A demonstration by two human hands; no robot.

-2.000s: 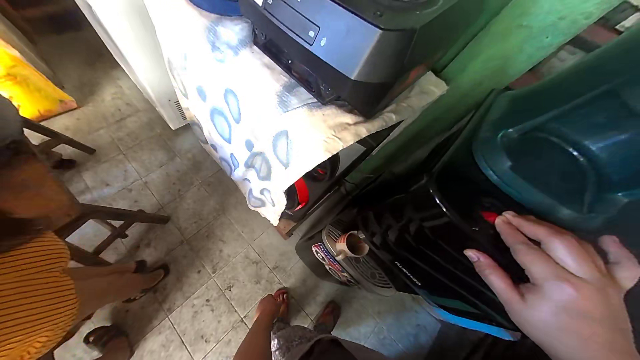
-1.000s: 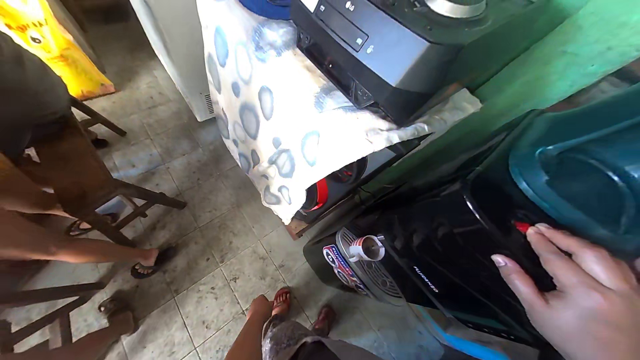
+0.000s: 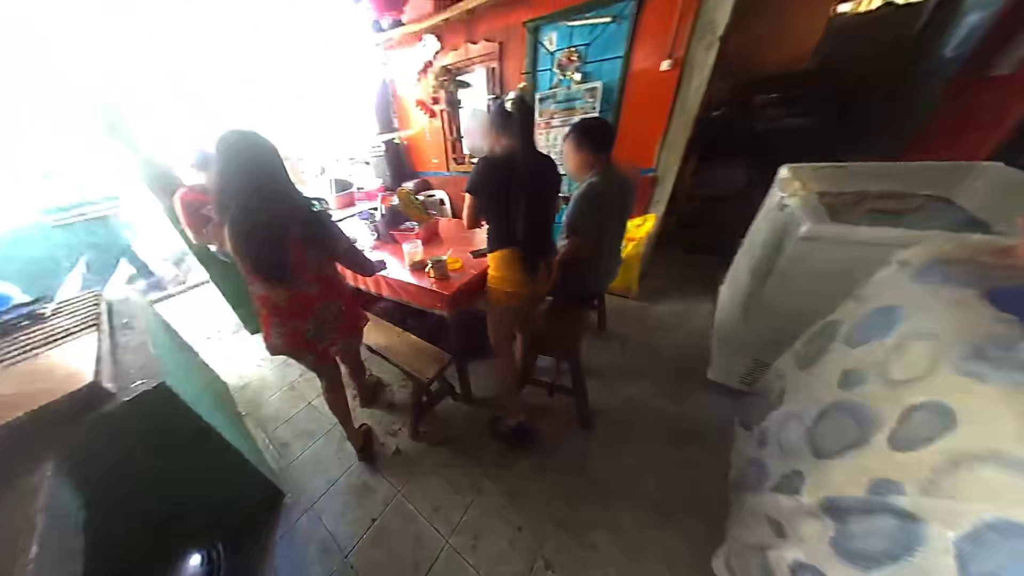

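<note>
Neither my left hand nor my right hand shows in the head view now. The view takes in a room where several people stand around a table with a glossy red cover (image 3: pixel 448 290). On it are a clear plastic cup (image 3: pixel 413 253), a jar or can (image 3: pixel 438 268) and a red container with something yellow-green in it. At the right, a cloth with blue-grey spots (image 3: pixel 872 448) hangs over a surface close to me. The water dispenser is out of view.
A white chest-like appliance (image 3: pixel 744 304) stands behind the spotted cloth. A wooden bench (image 3: pixel 408 348) is at the table's near side, with a wooden stool (image 3: pixel 564 376) to its right. A low green wall (image 3: pixel 192 384) runs along the left. A yellow sack (image 3: pixel 634 252) stands by the far wall.
The view has swung from the black dispenser to the room and table. My hand, earlier at the dispenser's red lever or button, is out of view, as is the small cup on the drip tray.
</note>
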